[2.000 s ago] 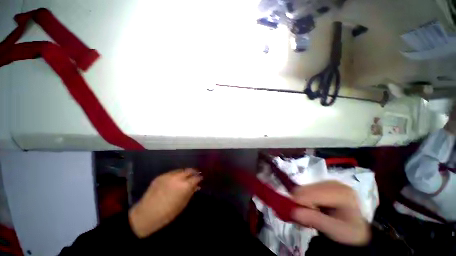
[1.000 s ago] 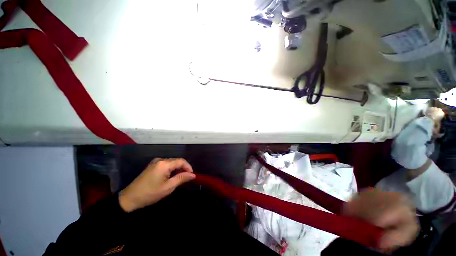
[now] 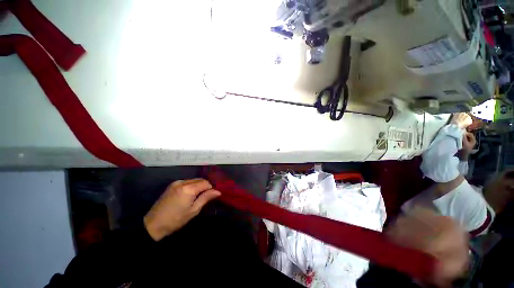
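A red fabric strip is stretched between my two hands in front of the table edge. My left hand pinches it between thumb and fingers. My right hand, blurred, holds its other end at the lower right. Another length of red strip lies on the left of the table and hangs over the front edge. A folded red strip end lies beside it. Black-handled scissors lie by the sewing machine.
The cream sewing machine head stands at upper right. White crumpled fabric lies below the table edge. A person in white sleeves sits at the right. A pale panel stands at lower left.
Since two seconds ago, my right hand has moved right and the strip is drawn out between my hands. My left hand now pinches the strip. The view has shifted, showing more of the machine.
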